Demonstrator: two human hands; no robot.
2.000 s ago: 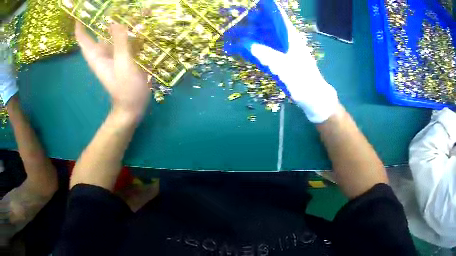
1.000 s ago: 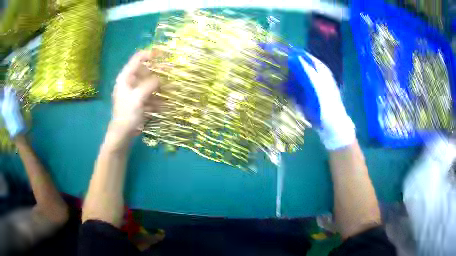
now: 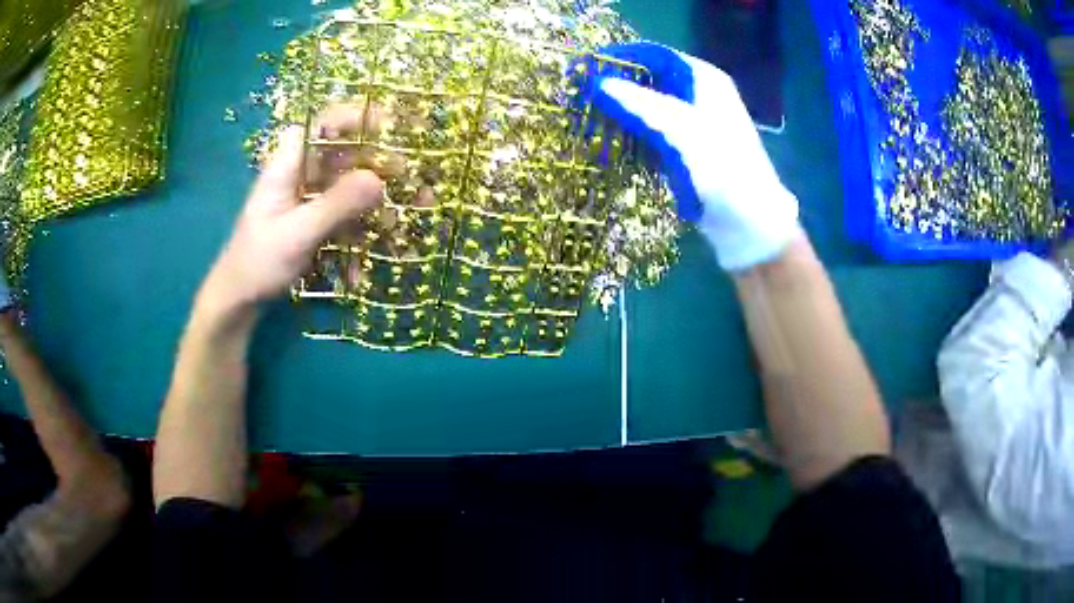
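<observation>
A gold sprue frame (image 3: 453, 277) with rows of small pieces is held over the loose parts pile (image 3: 642, 230), its near edge over the green table. My bare left hand (image 3: 312, 200) grips the frame's left side, thumb on top and fingers showing through the lattice from beneath. My gloved right hand (image 3: 683, 130), white back and blue fingers, holds the frame's upper right corner; its fingertips are partly hidden by the frame and the glitter. The pile shows behind and right of the frame.
Stacked frames (image 3: 100, 106) lie at the left. A blue plastic tray (image 3: 872, 194) with loose parts is at the right. A dark smartphone (image 3: 742, 59) lies between pile and tray. Another person's arm (image 3: 53, 412) is at the left edge, and a white sleeve (image 3: 1019, 395) at the right.
The frame was tilted at the upper left, then blurred between both hands; now it hangs squarer and clearer. My left hand has closed on its left side, and my right hand holds its upper right corner.
</observation>
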